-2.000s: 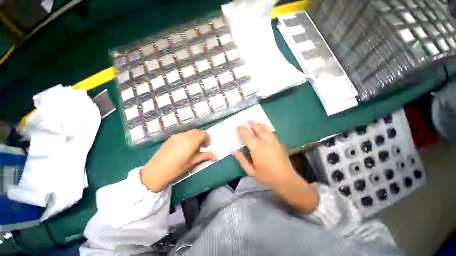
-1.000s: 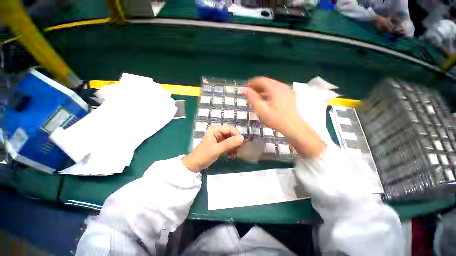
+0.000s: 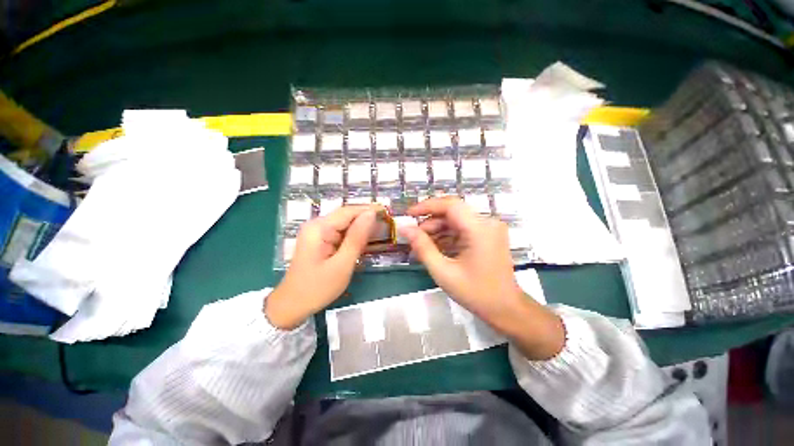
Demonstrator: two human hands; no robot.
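A small pouch cell (image 3: 381, 229) with a yellow-orange edge is between my hands, above the front of the clear blister tray (image 3: 416, 93). My left hand (image 3: 326, 253) pinches its left side between thumb and fingers. My right hand (image 3: 466, 254) pinches a small white piece (image 3: 406, 228) at the cell's right side; I cannot tell if it is separate from the cell. The tray holds rows of white-faced parts. A white backing sheet (image 3: 399, 329) with grey adhesive pads lies in front of the tray, its right part behind my right hand and wrist.
Loose white paper (image 3: 165, 218) piles at left, beside a grey pad piece (image 3: 252, 170) and a blue box (image 3: 30, 235). More white paper (image 3: 557, 174) covers the tray's right edge. Spare pad sheets (image 3: 649, 253) and a tray stack (image 3: 727, 200) stand at right. Yellow tape (image 3: 252, 125) runs behind.
The view has shifted. My hands have come together at the front of the tray, around the cell. The sheet in front, mostly plain white before, now shows grey pads.
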